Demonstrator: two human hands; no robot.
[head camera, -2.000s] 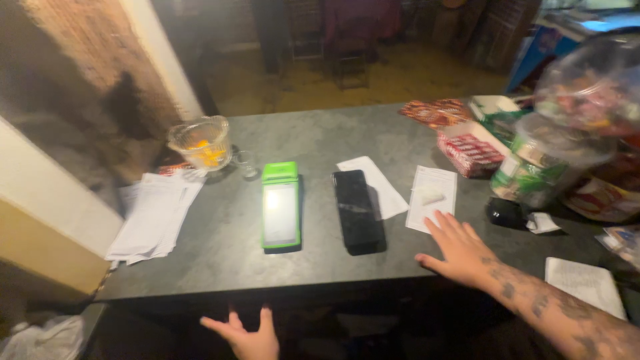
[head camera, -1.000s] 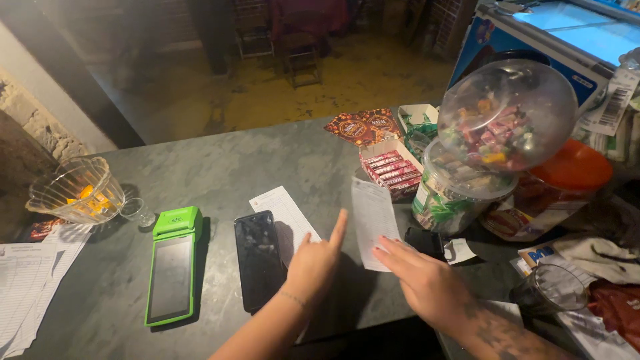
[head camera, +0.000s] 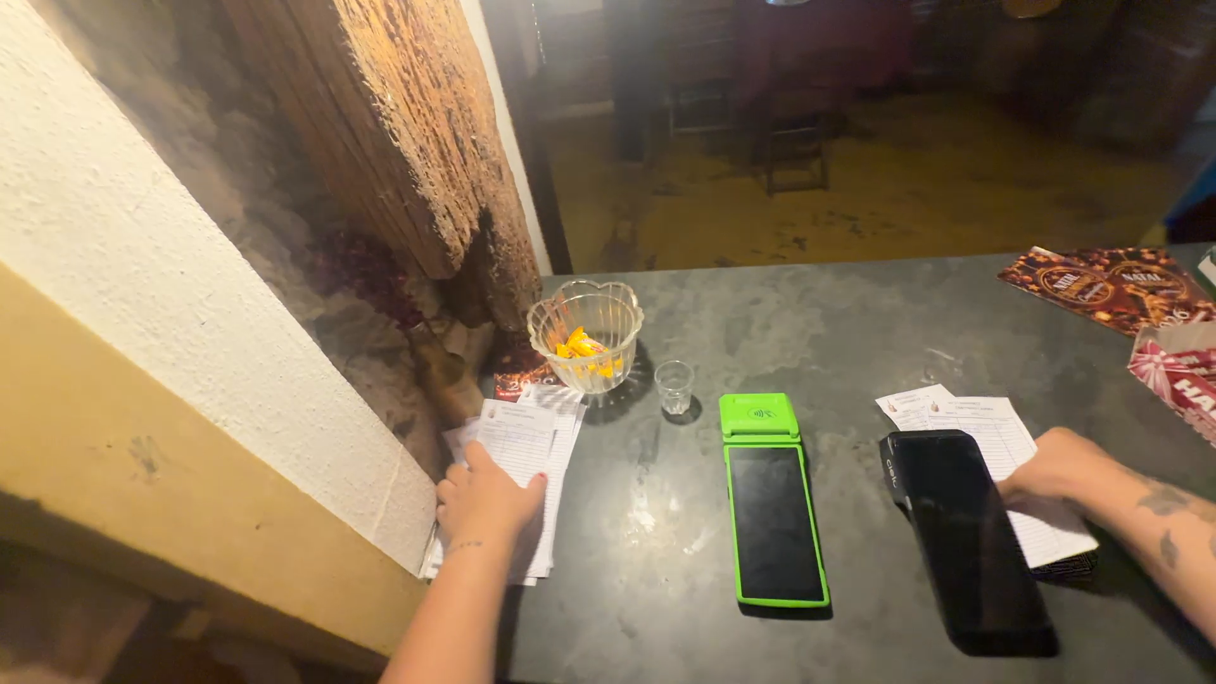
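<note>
My left hand (head camera: 484, 503) lies on a stack of printed paper slips (head camera: 518, 442) at the counter's left end, beside the wall; whether its fingers grip any slip is unclear. My right hand (head camera: 1059, 465) is at the right edge of more paper slips (head camera: 983, 427), its fingertips hidden behind the black card terminal (head camera: 969, 541). That terminal lies at a slant, partly over those slips. Between the hands a green card terminal (head camera: 774, 513) with a dark screen lies on the counter. A small clear glass (head camera: 674, 388) stands behind it, right of a scalloped glass bowl (head camera: 587, 337) holding yellow-wrapped sweets.
The dark grey counter (head camera: 655, 627) meets a pale wall (head camera: 218, 313) at the left, with a rough wooden post (head camera: 427, 142) behind. Patterned leaflets (head camera: 1102, 285) and a red and white box (head camera: 1178, 380) are at the right. A chair (head camera: 796, 142) stands beyond the counter.
The view has swung left. My left hand has moved from near the middle slips to the stack at the far left. My right hand is now beside the slips by the black terminal.
</note>
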